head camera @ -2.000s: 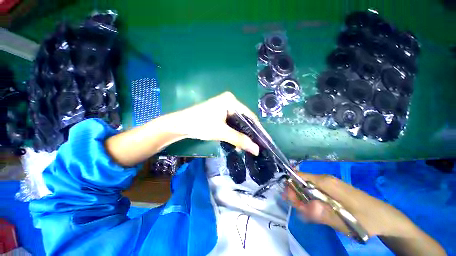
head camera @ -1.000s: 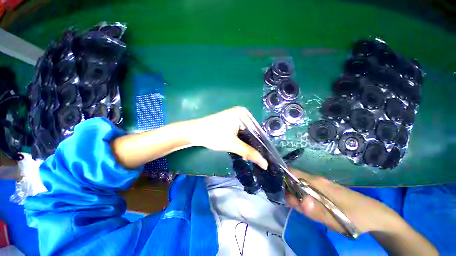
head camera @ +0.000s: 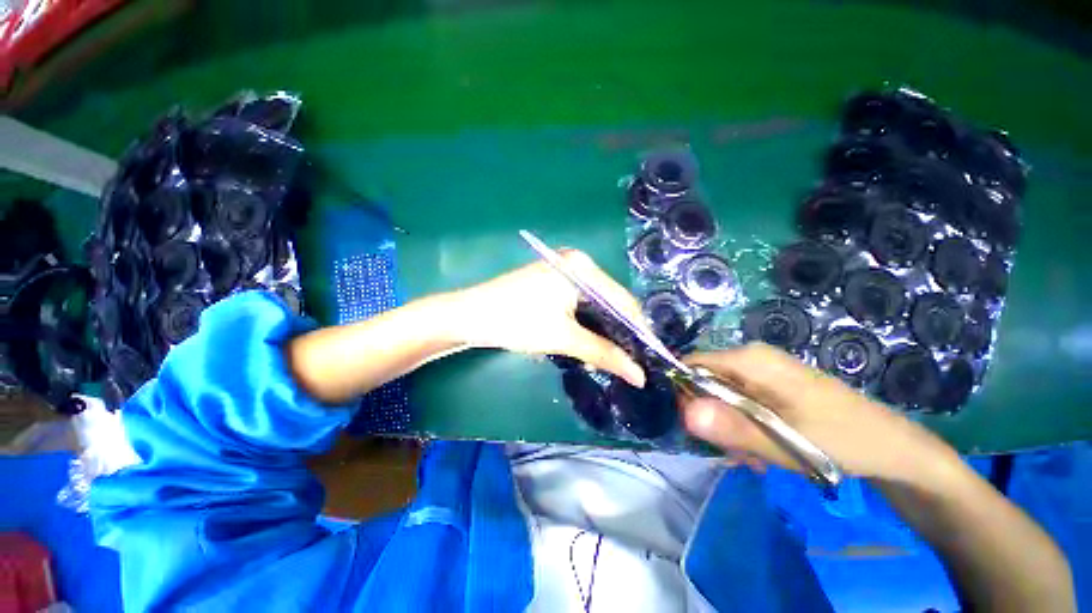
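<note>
My left hand (head camera: 557, 314) grips a small sheet of black round parts (head camera: 617, 401), folded or bunched under the fingers at the bench's near edge. My right hand (head camera: 778, 401) holds the scissors (head camera: 766, 422) by the handles. The long silver blades point up and left, lying along the sheet beside my left fingers. Blade opening is hard to tell. A cut strip of black discs in film (head camera: 689, 225) lies just beyond my hands. The flatter group of disc sheets (head camera: 898, 258) lies at the right.
A thick stack of uncut sheets (head camera: 198, 228) stands at the left, beside a blue perforated strip (head camera: 365, 287). Dark loops (head camera: 48, 323) and a white plastic bag (head camera: 102, 449) are at far left. A cardboard box (head camera: 371, 479) is below the green bench (head camera: 479, 156). A red tray (head camera: 48, 30) is at far upper left.
Both hands, the scissors and the held sheet have moved up over the bench edge, closer to the cut strip. The bench items sit lower in view than two seconds ago.
</note>
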